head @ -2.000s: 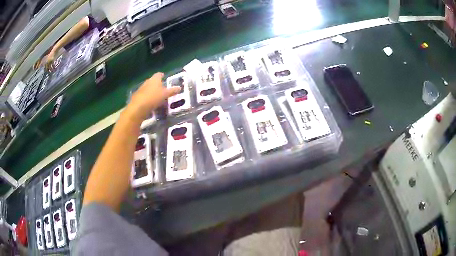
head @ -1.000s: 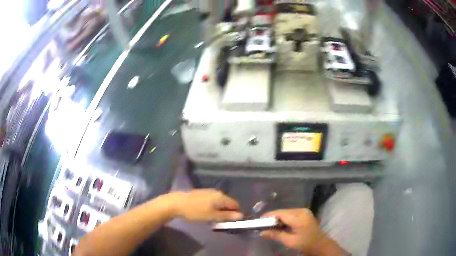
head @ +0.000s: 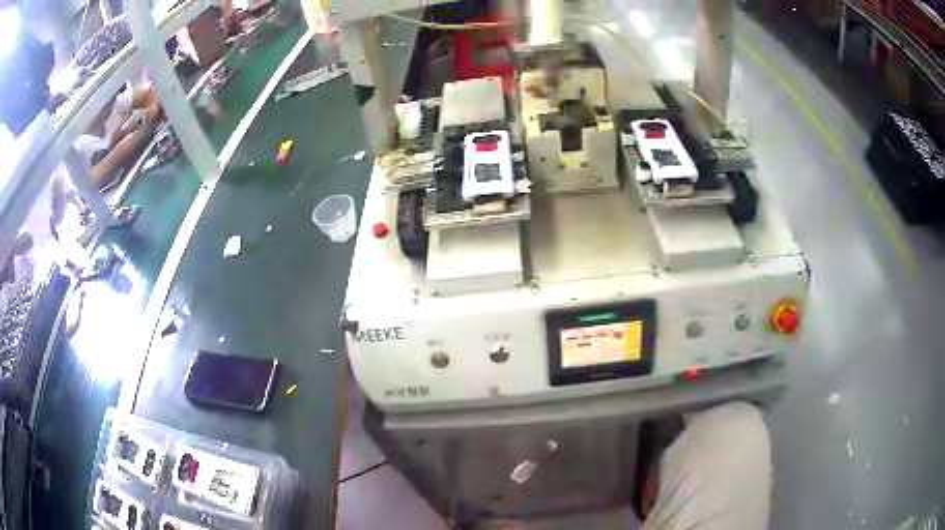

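No hand of mine is in the picture. The off-white MEEKE machine stands in front of me. A white phone housing with a dark oval window and red patch lies on the left fixture. Another white housing lies on the right fixture, slightly turned. The touchscreen on the machine front shows a yellow-orange display. At the lower left, a clear blister tray holds several white housings, cut off by the picture's edge.
A dark smartphone and a clear plastic cup lie on the green bench left of the machine. The red emergency stop is at the machine's front right. My knee is below. Another person's arm shows at the upper left.
The view has swung from the trays to the machine. Both my hands, which held a thin phone-shaped part below the machine a second ago, are out of the picture.
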